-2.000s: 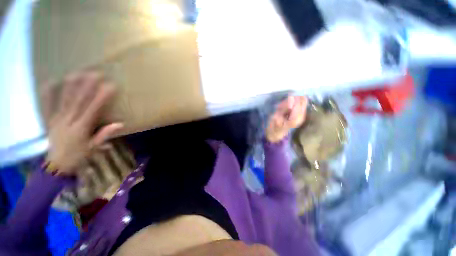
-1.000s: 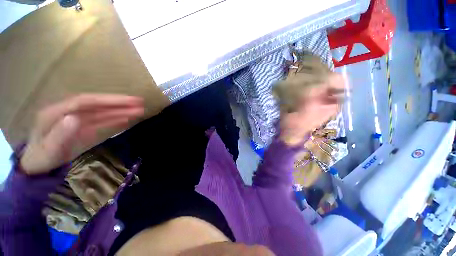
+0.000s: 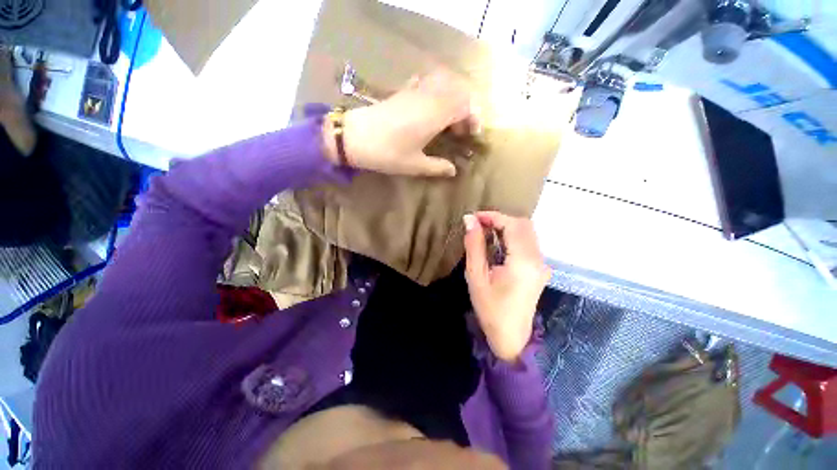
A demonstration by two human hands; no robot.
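A khaki garment panel (image 3: 395,216) lies on the white table and hangs over its front edge, with folds in its lower part. A small silvery metal piece (image 3: 349,81), perhaps a zip pull, lies on it. My left hand (image 3: 404,128) rests on the cloth beside the bright lamp spot, fingers curled over darker folds, thumb apart; whether it grips the folds is hidden. My right hand (image 3: 505,285) is at the panel's front right part, thumb and fingertips close together. A small dark thing, perhaps thread snips (image 3: 496,246), sits between its fingers.
The JACK machine head (image 3: 780,101) and metal parts (image 3: 601,101) are at upper right, beside a dark flat panel (image 3: 742,170). Another khaki piece (image 3: 197,27) lies at upper left. Bundled khaki cloth (image 3: 679,404) and a red stool (image 3: 803,395) are lower right.
The view has swung, bringing the machine into sight. My left hand has moved to the cloth by the lamp. My right hand has come from the bundle at the right to the panel's front part.
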